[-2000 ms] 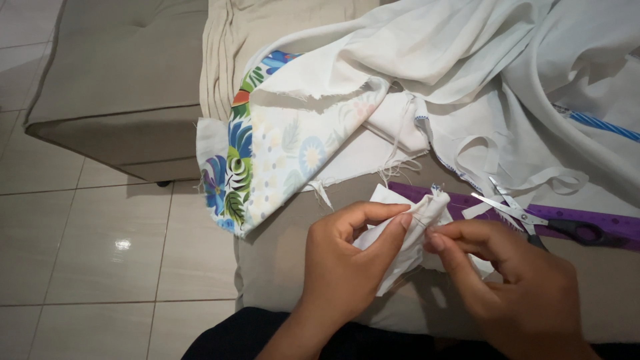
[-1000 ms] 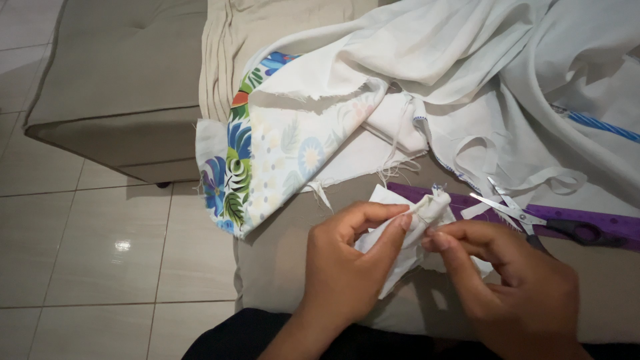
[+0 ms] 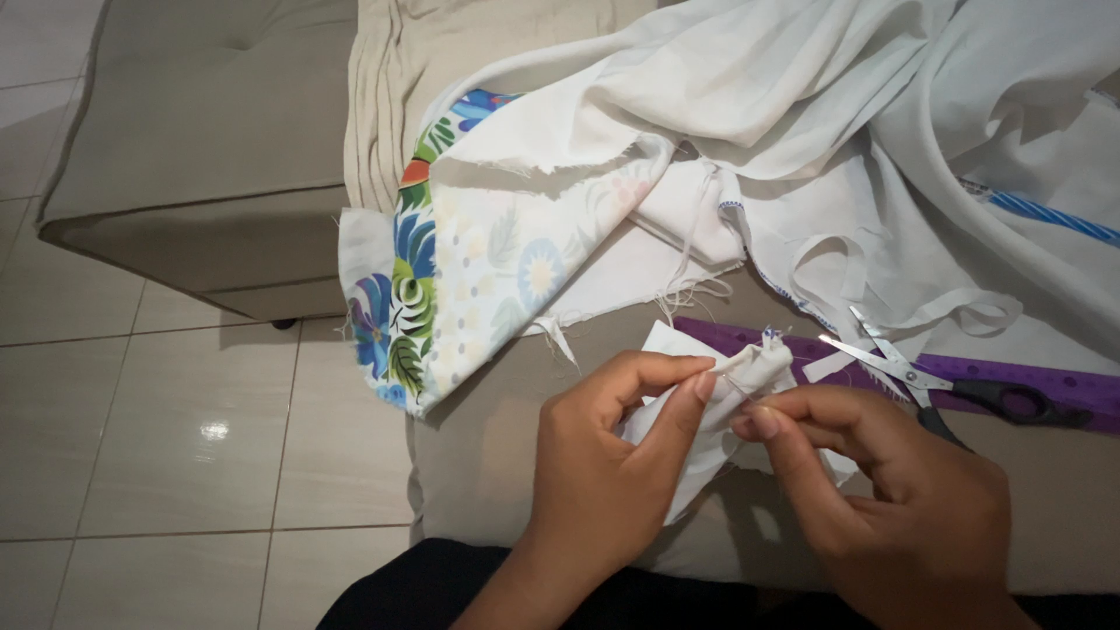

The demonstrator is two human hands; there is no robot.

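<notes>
My left hand (image 3: pixel 612 455) pinches a gathered piece of white cloth (image 3: pixel 700 464) between thumb and forefinger. What looks like a thin pin or needle lies across the fold near the left fingertips. Close by on the right, my right hand (image 3: pixel 884 481) has thumb and forefinger pressed together at the edge of the same cloth; whether they hold cloth, thread or a needle cannot be told. Frayed threads stick up from the rolled top end of the cloth. Beyond the right hand, scissors with black handles (image 3: pixel 914 378) lie partly spread on a purple ruler (image 3: pixel 1041 381).
A large white fabric (image 3: pixel 770 87) with frayed edges lies heaped across the beige cushioned seat (image 3: pixel 490 490); its folded part shows a floral print (image 3: pixel 411 297). A blue striped cord or rod (image 3: pixel 1050 214) rests at the right. An upholstered block (image 3: pixel 210 131) stands on the tiled floor (image 3: pixel 192 446) at left.
</notes>
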